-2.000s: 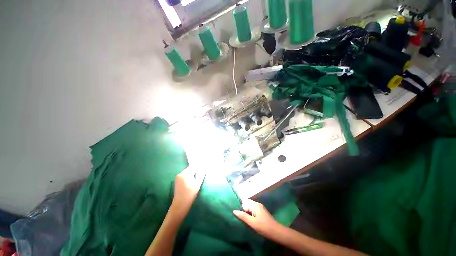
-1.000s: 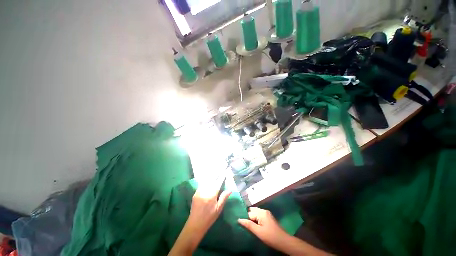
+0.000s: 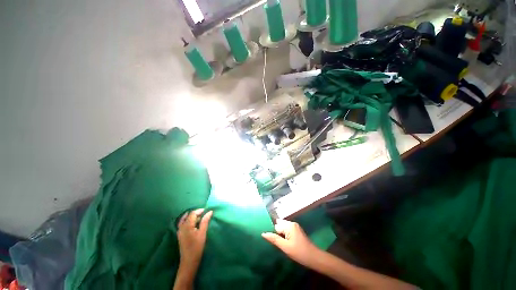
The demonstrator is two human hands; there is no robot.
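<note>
A green garment piece point(image 3: 243, 249) lies across the front of the overlock machine point(image 3: 277, 133), its far edge lost in the white lamp glare that hides the needle area. My left hand point(image 3: 194, 226) pinches a fold of this cloth left of the glare, between thumb and fingers. My right hand point(image 3: 288, 238) grips the cloth's right edge near the table's front corner. The sewn pile point(image 3: 141, 198) of green cloth lies to the left, touching the piece.
Green thread cones point(image 3: 235, 42) stand behind the machine. Green strips point(image 3: 362, 96), a slim green tool point(image 3: 344, 144), a dark flat phone (?) point(image 3: 415, 115), a black plastic bag point(image 3: 368, 54) and dark thread cones point(image 3: 435, 79) lie right. Green cloth point(image 3: 464, 226) is heaped at lower right.
My left hand has moved left and down, away from the glare, and the cloth under it is now drawn into a fold. My right hand stays at the right edge.
</note>
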